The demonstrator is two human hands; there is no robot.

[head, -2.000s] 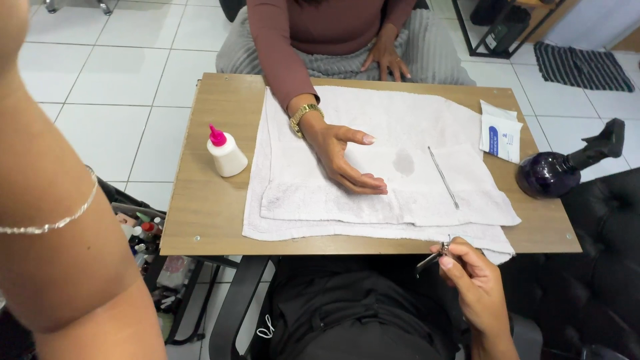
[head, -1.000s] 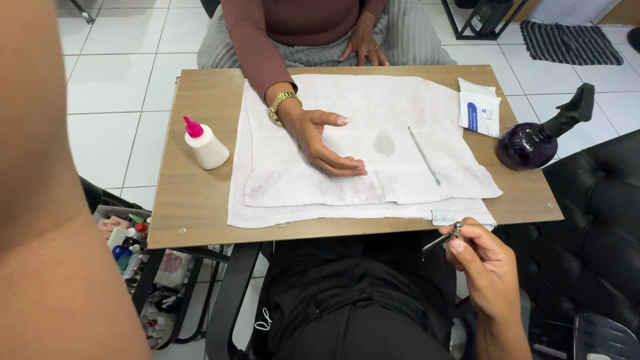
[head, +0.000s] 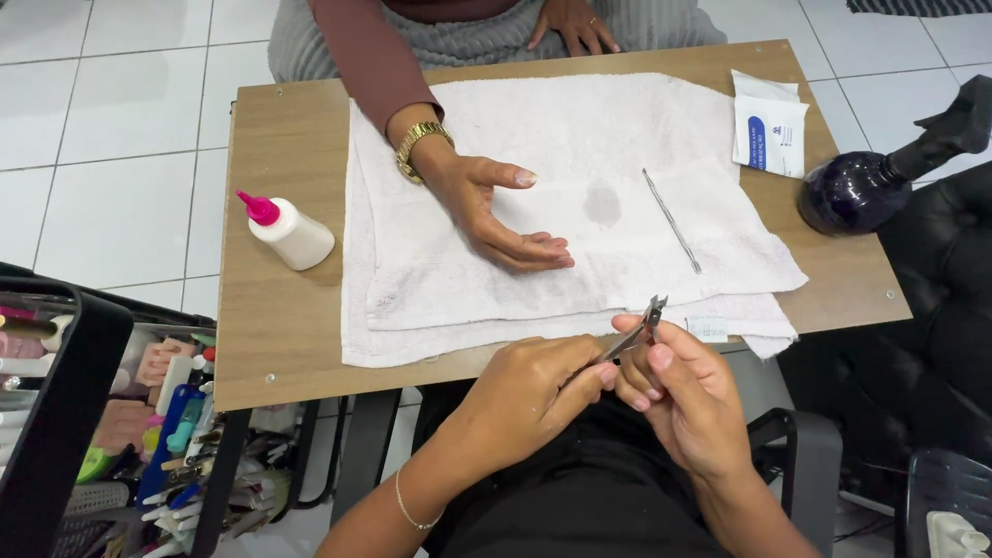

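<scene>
My left hand (head: 535,395) grips the handles of metal cuticle nippers (head: 632,339), whose jaws point up and to the right, just over the table's near edge. Thumb and fingers of my right hand (head: 686,387) close around the nippers near the jaws. Beyond them, another person's hand (head: 496,213), with a gold watch (head: 422,147), rests on its side on a white towel (head: 496,310), fingers pointing right. A metal cuticle pusher (head: 671,221) lies on the towel to the right of that hand.
A white plastic bottle with a pink nozzle (head: 298,236) stands on the wooden table (head: 287,147) at left. An opened paper pouch (head: 769,128) and a dark spray bottle (head: 852,190) are at right. A cart (head: 167,434) crowded with nail supplies stands lower left.
My left hand has come down from the raised position at the left and now holds the nippers, which earlier were in my right hand alone. The other person's hand stays on the towel.
</scene>
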